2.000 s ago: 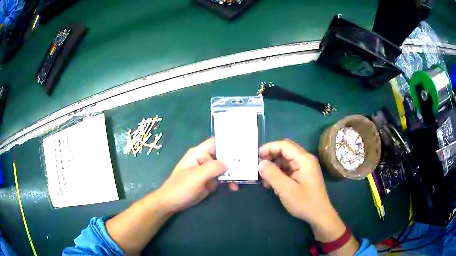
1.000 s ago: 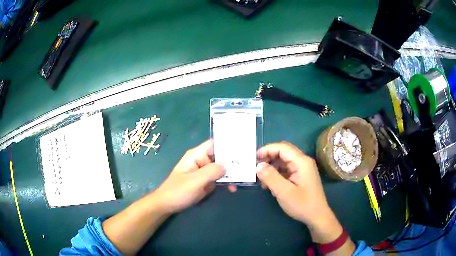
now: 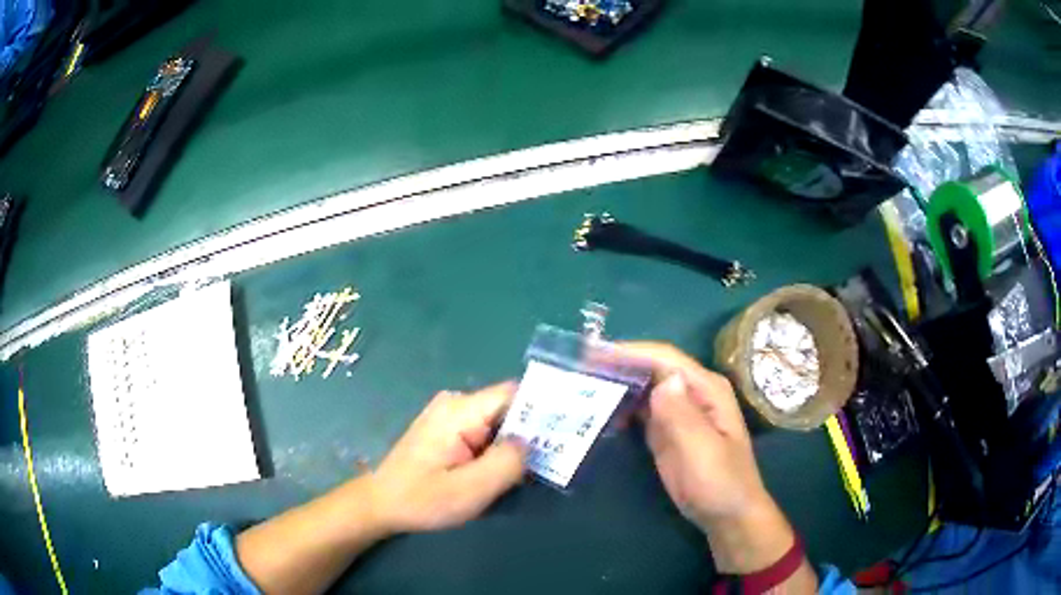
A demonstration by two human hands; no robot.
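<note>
A clear plastic pouch (image 3: 559,418) with a white card inside is held tilted between both hands, its top edge leaning to the right. The card shows faint, blurred printing. A small clip-like piece shows just above the pouch. My left hand (image 3: 448,459) grips the pouch's lower left side with the thumb on top. My right hand (image 3: 698,442) is at its upper right edge, fingers partly behind it and slightly blurred.
Beige stick-like pieces (image 3: 317,335) and a white sheet (image 3: 175,395) lie left. A black cable bundle (image 3: 657,246) lies beyond the pouch. At right are a brown tub (image 3: 847,360), a black fan (image 3: 803,145) and a green-rimmed spool (image 3: 960,233). A white-edged strip (image 3: 384,203) crosses behind.
The pouch has gone from upright and facing me to tilted, and its card now shows different printing. My right hand has moved up to the pouch's top edge. The small clip-like piece has come into view.
</note>
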